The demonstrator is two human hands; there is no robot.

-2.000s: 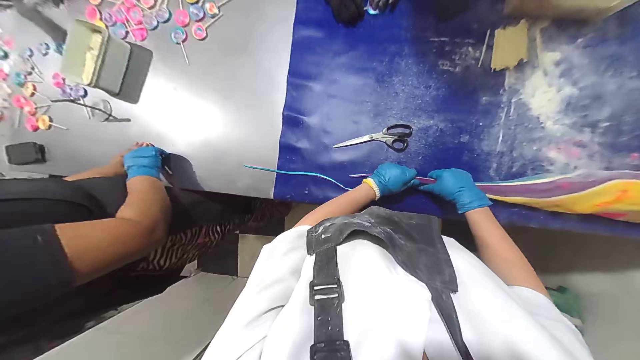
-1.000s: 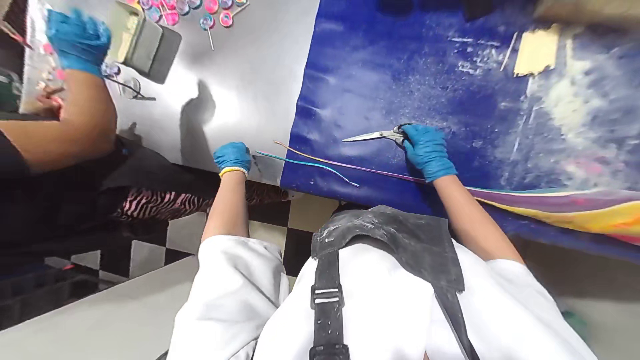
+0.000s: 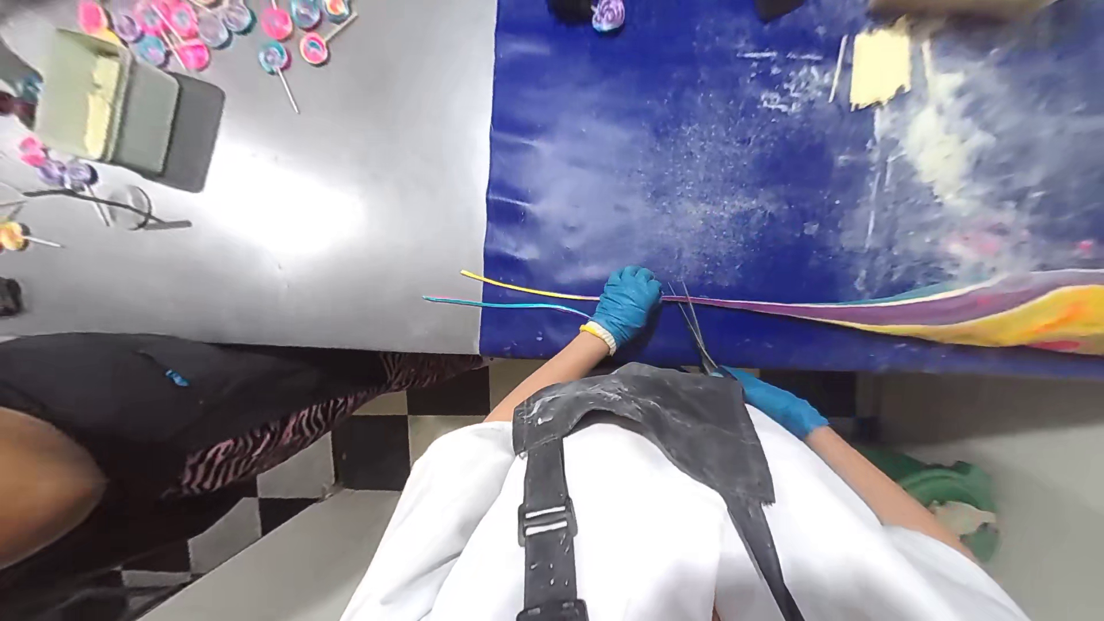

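My left hand (image 3: 628, 302), in a blue glove, is closed around the thin drawn-out end of a striped candy rope (image 3: 931, 321), which widens and turns purple, yellow and orange to the right. A thin yellow strand tip sticks out to the left of this hand, and a separate blue candy strand (image 3: 509, 304) lies below it, reaching over the metal table. My right hand (image 3: 772, 401), also gloved, holds scissors (image 3: 697, 332) near the mat's front edge. Their blades stand apart at the rope, just right of my left hand; the handles are mostly hidden.
The blue mat (image 3: 586, 172) adjoins a metal table (image 3: 379, 172) with several lollipops (image 3: 274, 57) and a grey-green container (image 3: 103, 103). A pale yellow slab (image 3: 881, 67) lies at the mat's back. A person in dark clothes (image 3: 216, 379) stands at the left.
My left hand has moved right from over the metal table onto the rope. The scissors, lying on the mat two seconds ago, are now in my right hand at the rope.
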